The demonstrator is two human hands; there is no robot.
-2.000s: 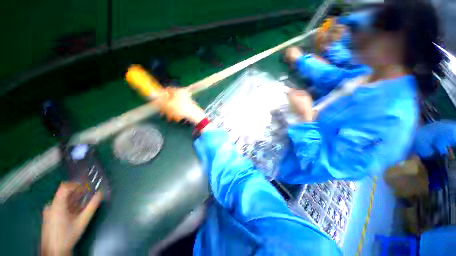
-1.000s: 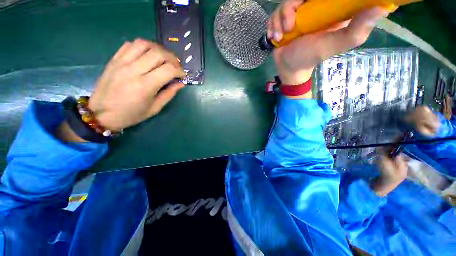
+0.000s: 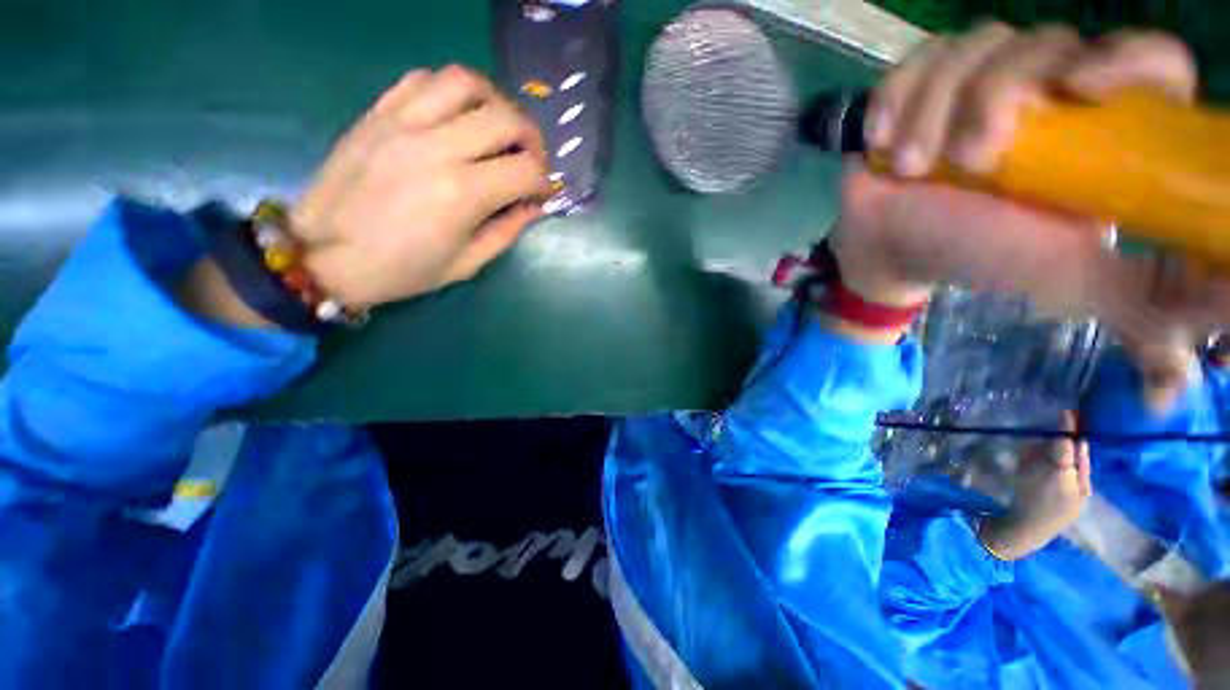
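Note:
The black phone body [image 3: 580, 81] lies on the green bench at the top centre, its far end cut off by the picture's edge. My left hand [image 3: 429, 189] rests at its near end, fingertips together at the lower left corner; whether a small part is pinched there cannot be told. My right hand [image 3: 964, 189] is wrapped around the yellow-orange electric screwdriver [image 3: 1093, 169], held above the bench with its black nose pointing left. The nose is beside the right edge of the round grey screw plate [image 3: 718, 99]. The driver tip cannot be made out.
Clear blister trays [image 3: 1005, 337] lie at the right, partly hidden by my right arm. A black cord [image 3: 1147, 435] crosses there. Another person's hand [image 3: 1049, 499] and blue sleeves are at the lower right. A pale rail [image 3: 843, 24] runs along the top right. The bench's front edge is before my lap.
The phone body and screw plate appear further right in the view. The screwdriver in my right hand has shifted right and lower, away from over the plate. My left hand stays at the phone's near end.

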